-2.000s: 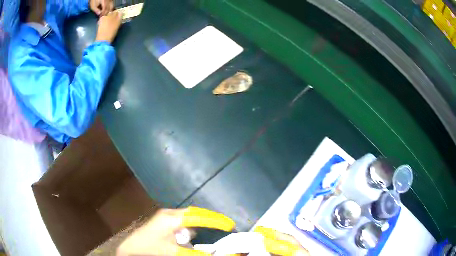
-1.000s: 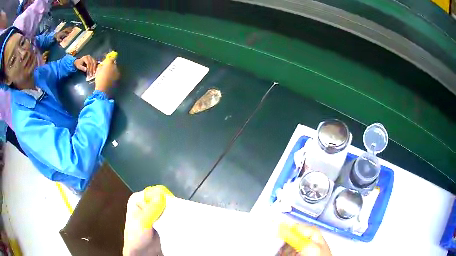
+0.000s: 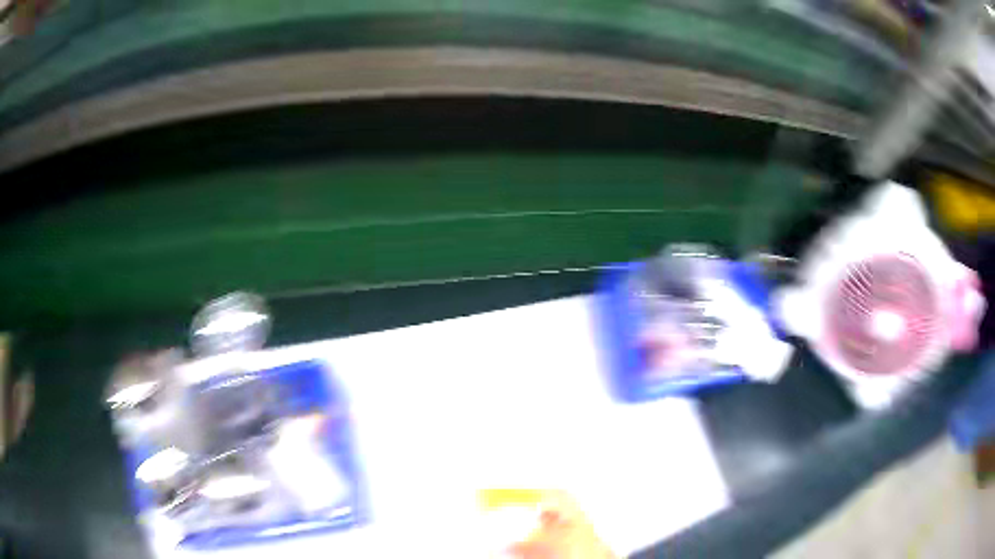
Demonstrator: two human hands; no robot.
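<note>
My right hand (image 3: 551, 530) is at the bottom edge, blurred and cut off, with yellow on its fingers. It is over the white work mat (image 3: 480, 404). I cannot tell whether it holds anything; a white cloth would not stand out from the mat. My left hand is out of the picture. A blue tray (image 3: 347, 448) on the left of the mat holds several bottles with metal tops; a clear round lid (image 3: 231, 322) stands up at its back.
A second blue tray (image 3: 616, 339) with white wipes and a bottle is at the mat's back right. A white fan (image 3: 889, 311) with a pink grille stands right of it. A green conveyor edge (image 3: 436, 240) runs behind the bench. All is blurred.
The view has swung right: the other worker and printed sheet are gone, and the second tray and fan show. My left hand and the white piece held between both hands are no longer visible.
</note>
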